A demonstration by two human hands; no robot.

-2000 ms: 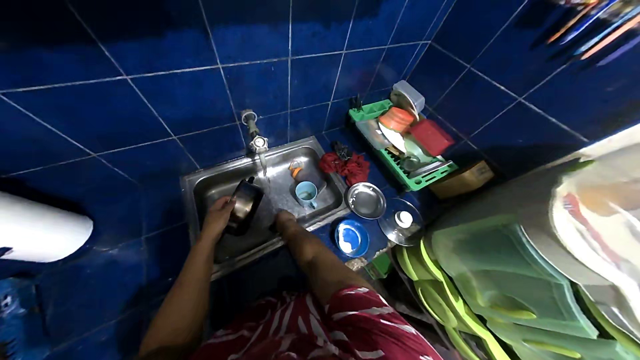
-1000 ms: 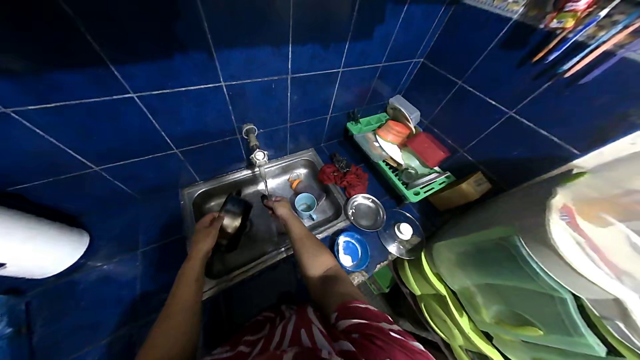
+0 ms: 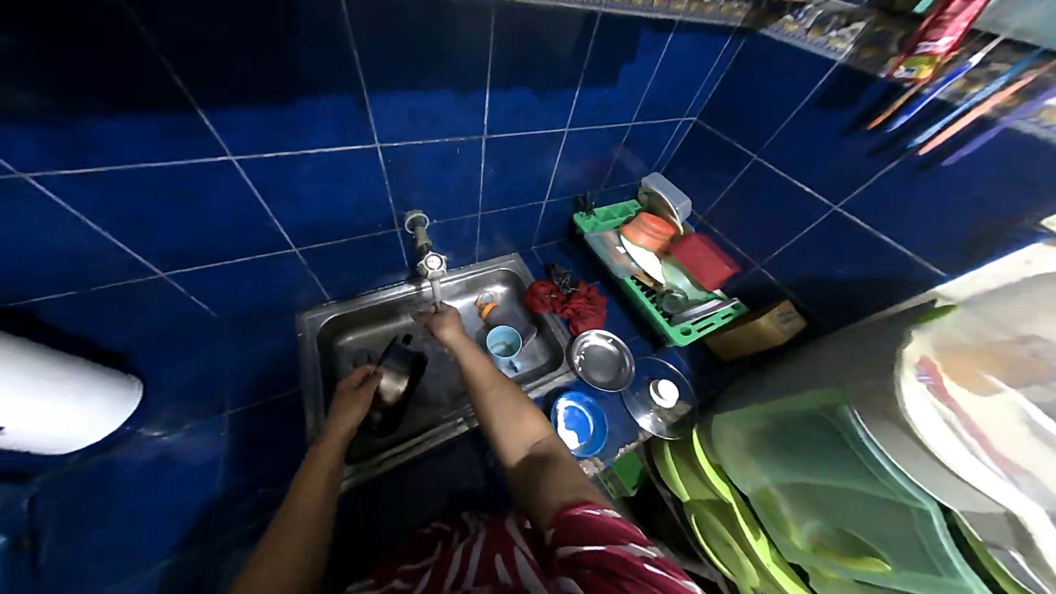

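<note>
In the steel sink (image 3: 429, 417), my left hand (image 3: 356, 394) grips the rim of a dark metal pot (image 3: 398, 375), which is tilted on its side. My right hand (image 3: 442, 324) is directly below the spout of the wall faucet (image 3: 431, 264); whether it holds anything is too small to tell. A light blue cup (image 3: 503, 342) stands in the sink to the right of my right forearm, with an orange-and-clear item (image 3: 487, 308) behind it.
Right of the sink lie a red cloth (image 3: 577, 305), a metal bowl (image 3: 602, 360), a blue bowl (image 3: 579, 424) and a glass lid (image 3: 660, 398). A green dish rack (image 3: 689, 330) stands behind them. Green plastic drawers (image 3: 833, 495) flank the right side.
My right hand has moved from the lower middle of the sink up to the faucet spout. My left hand still holds the pot.
</note>
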